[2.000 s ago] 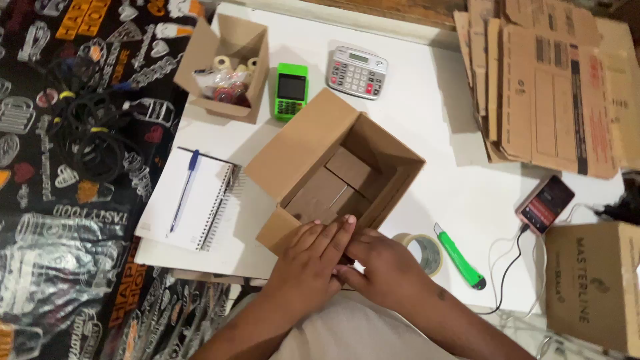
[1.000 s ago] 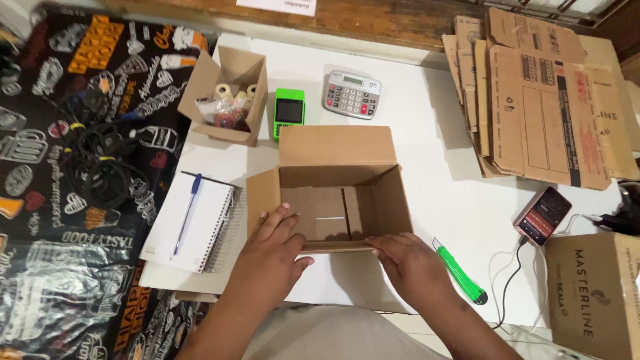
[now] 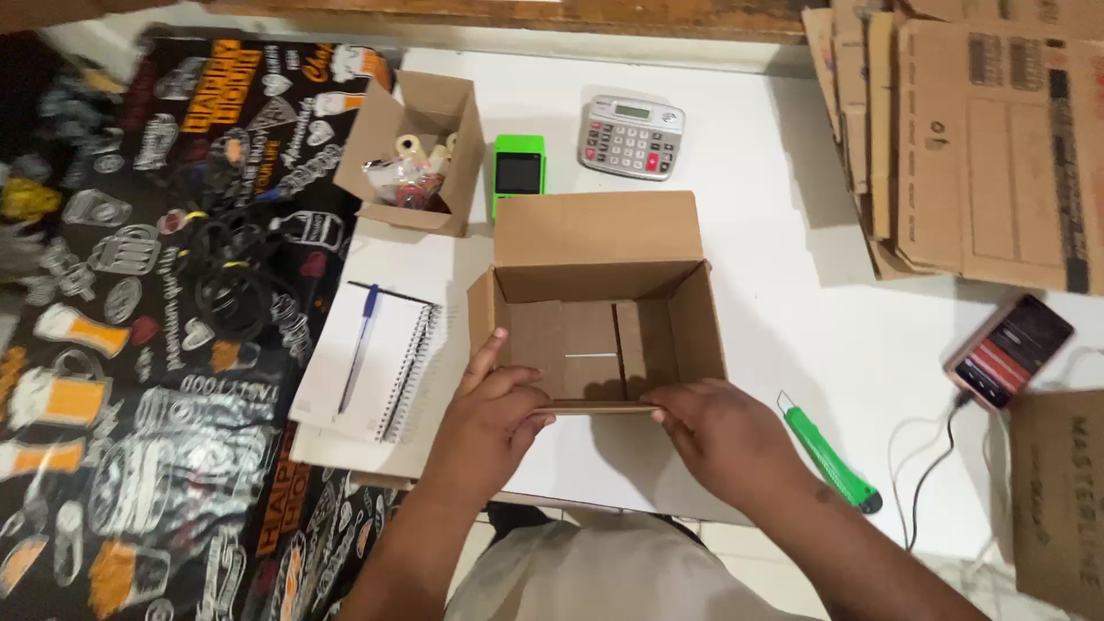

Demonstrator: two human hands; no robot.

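An open cardboard box (image 3: 595, 228) stands in front of me on the white table, its far flap raised and its bottom flaps folded in with a narrow gap between them. My left hand (image 3: 496, 414) grips the left part of the near edge, its index finger reaching up along the left side. Thumb and fingers of my right hand (image 3: 716, 431) pinch the same near edge at its right end. A green utility knife (image 3: 828, 461) with its blade out lies to the right of my right hand. Beyond the box are a green card terminal (image 3: 519, 172) and a grey calculator (image 3: 632, 138).
A small open carton (image 3: 470, 164) with rolls and plastic bags stands at the back left. Nearer lies a spiral notebook (image 3: 345, 345) with a blue pen (image 3: 358, 345). Flattened cardboard (image 3: 966, 155), a phone (image 3: 1011, 349) on a cable and another carton (image 3: 1061, 492) are at right.
The box was tilted and turned two seconds ago, with both hands together at its near corner; now it sits square, my hands apart on the near edge. The tape roll seen then is out of sight.
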